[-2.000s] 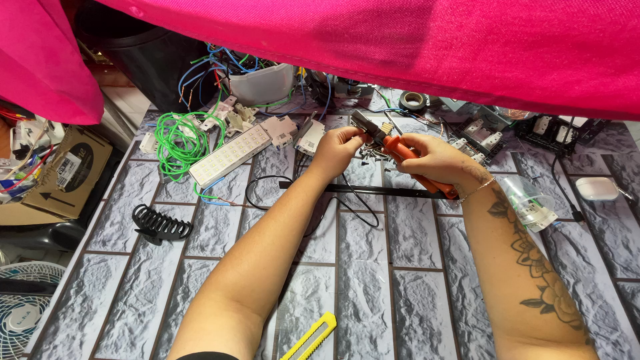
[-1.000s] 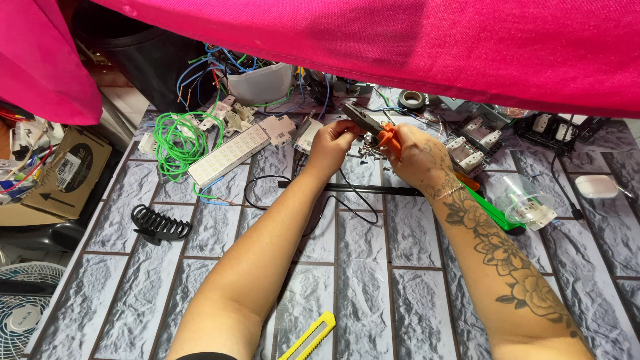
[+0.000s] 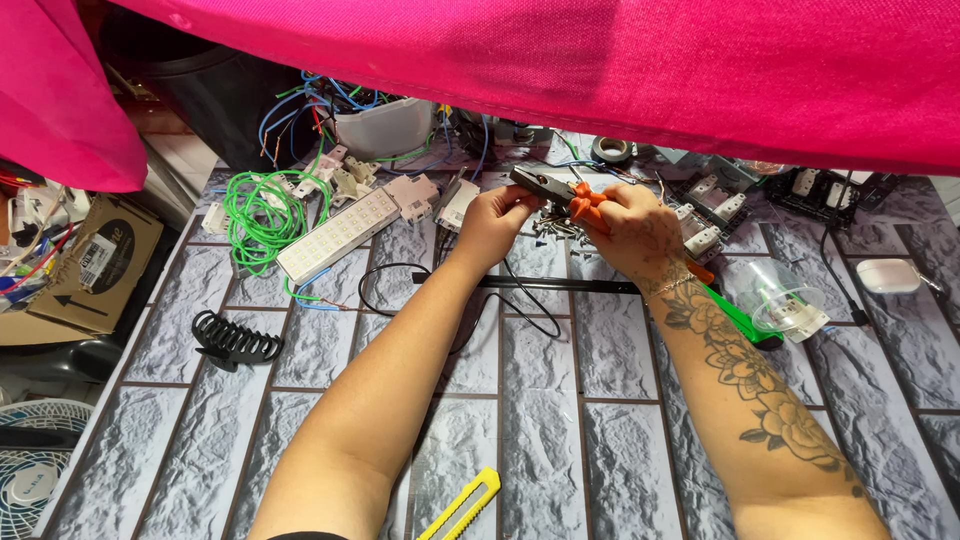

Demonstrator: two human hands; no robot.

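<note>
My right hand (image 3: 637, 229) grips the orange handles of combination pliers (image 3: 551, 187), whose dark jaws point up and to the left. Beside the jaws, my left hand (image 3: 495, 221) has its thumb and forefinger pinched together; whatever lies between them is too small to make out. Under and between the hands is a pile of small screws (image 3: 555, 225). A thin black bar (image 3: 555, 283) and a black cable (image 3: 536, 322) lie on the table beneath my forearms. Near my right wrist a green-handled tool (image 3: 739, 315) rests next to a clear plastic cup (image 3: 776, 292).
A coil of green wire (image 3: 266, 217), a white LED light panel (image 3: 337, 236) and a black hair claw (image 3: 236, 341) lie left. A yellow utility knife (image 3: 461, 506) is at the front. Switch modules (image 3: 705, 214) and an earbud case (image 3: 889, 276) sit right. Pink cloth (image 3: 525, 60) hangs across the top.
Since two seconds ago, the pliers and my right hand have shifted slightly left and turned, uncovering the green-handled tool by my right wrist. My left hand stays close to the jaws.
</note>
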